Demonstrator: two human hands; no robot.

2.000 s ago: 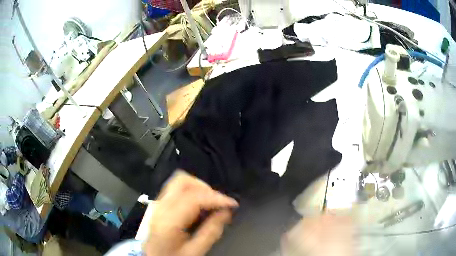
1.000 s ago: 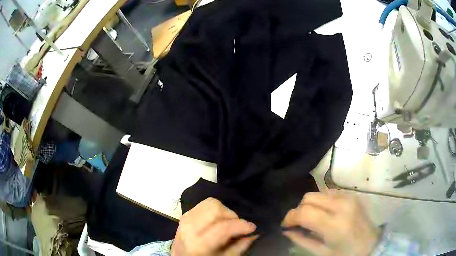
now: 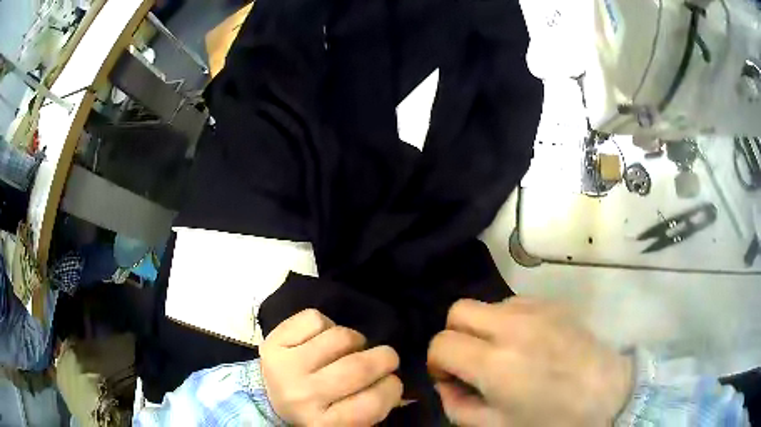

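Observation:
The black garment piece (image 3: 367,167) lies over the white table left of the sewing machine, with its near edge towards me. My left hand (image 3: 330,367) is closed on this edge at bottom centre, fingers curled. My right hand (image 3: 521,363) pinches the cloth a short way to the right of it. The cloth between the hands is dark and its fold or seam cannot be told. The white sewing machine head (image 3: 659,67) stands at upper right, over the presser foot area (image 3: 594,163); no cloth is under the foot.
Thread snips (image 3: 680,228) lie on the machine bed, with scissors (image 3: 748,160) further right. A small round metal part (image 3: 637,178) lies beside the foot. A wooden-edged table (image 3: 62,154) and piled cloth (image 3: 96,367) are at the left.
Both hands now hold the near cloth edge close together; earlier they were farther apart. The view has tilted down and shifted, bringing the snips and near edge higher in the picture.

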